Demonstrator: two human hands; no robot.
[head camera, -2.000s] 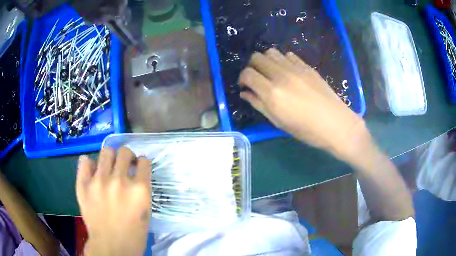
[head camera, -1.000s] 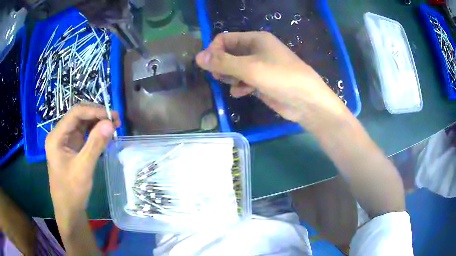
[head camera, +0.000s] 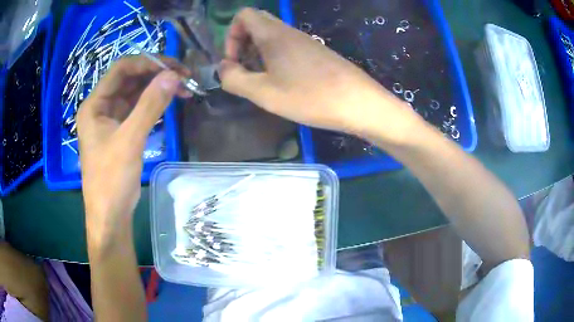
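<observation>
My left hand (head camera: 129, 104) holds a thin white rod part (head camera: 155, 60) between thumb and fingers, its metallic fitting pointing toward the press block. My right hand (head camera: 283, 72) is at the block, thumb and fingertips close together; whether a ring is between them cannot be told. The silvery press block (head camera: 209, 77) is partly hidden by my right hand, below the dark press ram (head camera: 196, 39). The press base plate (head camera: 233, 135) lies under it. The clear box (head camera: 245, 220) nearest my body holds rods with metallic ends at left and yellow-green ends at right.
A blue tray of jumbled rods (head camera: 56, 179) stands at left, with another blue tray (head camera: 11, 182) beyond it. The ring tray (head camera: 462, 94) is at right, under my right forearm. A second clear box (head camera: 522, 91) stands farther right. Another person's arm (head camera: 22, 277) shows at lower left.
My left hand has raised the rod from beside the clear box to the press block. My right hand has moved from the ring tray to the block. The whole view has shifted slightly.
</observation>
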